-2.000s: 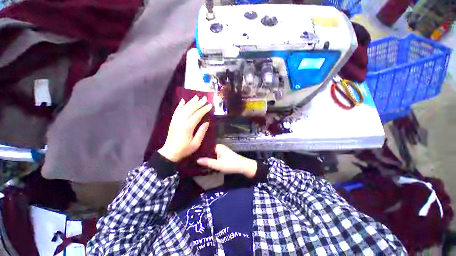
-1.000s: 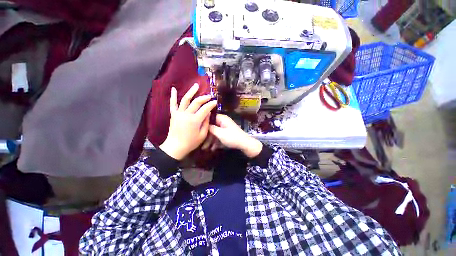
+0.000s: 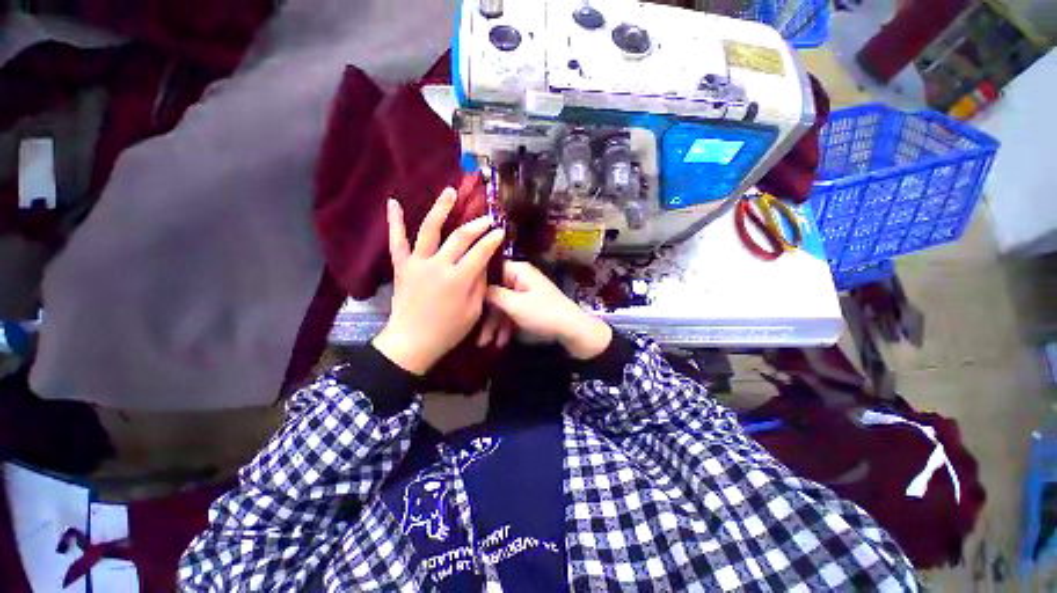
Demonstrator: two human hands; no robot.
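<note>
A maroon fabric piece (image 3: 388, 174) lies bunched on the left of the white and blue overlock machine (image 3: 632, 75), its edge at the needle area (image 3: 496, 197). My left hand (image 3: 436, 278) lies on the fabric with spread fingers, fingertips close to the needle area. My right hand (image 3: 539, 307) is just right of it and pinches the fabric edge at the machine's front, thumb on top. The part of the fabric under my hands is hidden.
Grey fabric (image 3: 197, 243) spreads on the left. Scissors (image 3: 767, 226) with red and yellow handles lie on the white table (image 3: 742, 301). A blue plastic basket (image 3: 898, 191) stands at the right. A maroon pile (image 3: 858, 475) with a white strip lies lower right.
My left hand moved up toward the needle area, and my right hand came up beside it. The maroon fabric has moved up past the needle area and bunched behind it.
</note>
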